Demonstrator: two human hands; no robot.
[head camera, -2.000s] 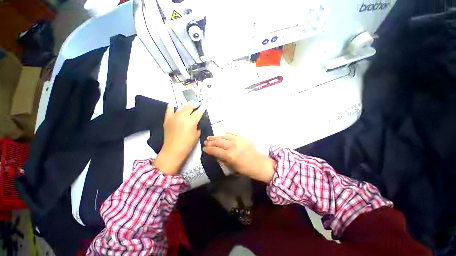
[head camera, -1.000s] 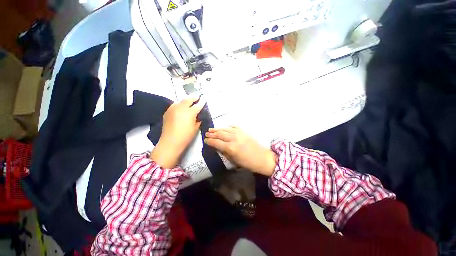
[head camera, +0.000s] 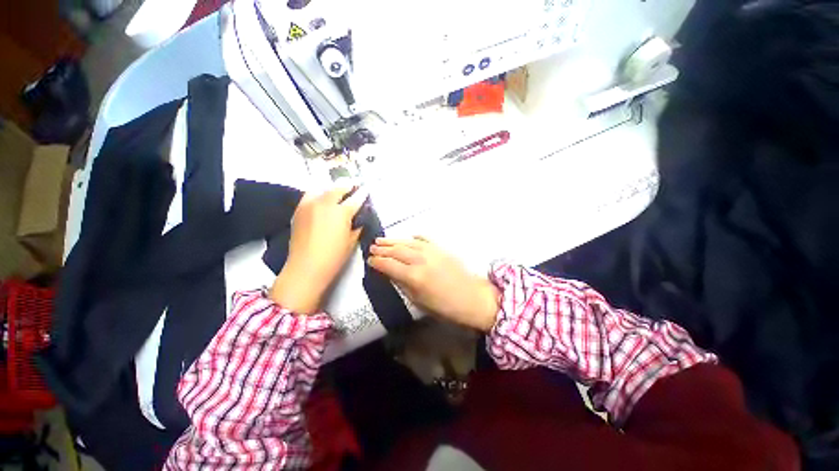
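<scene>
A narrow black strip (head camera: 385, 292) runs from my left fingertips towards me and hangs over the table's front edge. My left hand (head camera: 322, 235) holds the cloth down just in front of the presser foot (head camera: 348, 147), fingertips close to it. My right hand (head camera: 430, 276) has its fingertips on the strip's right side, lower down. Both hands are bare. Wider black panels (head camera: 138, 221) lie across the left of the table, one reaching my left hand. The white sewing machine (head camera: 414, 46) stands beyond my hands. The needle itself cannot be made out.
Dark red snips (head camera: 482, 145) lie right of the needle area, with a red-orange patch (head camera: 482, 98) under the machine arm. A large black garment pile (head camera: 754, 248) is at the right. A red plastic crate (head camera: 28, 340) and a cardboard box (head camera: 44, 189) are at the left.
The whole view has shifted slightly. Both hands keep nearly the same places on the cloth; the strip between them bends a little more near my left fingertips.
</scene>
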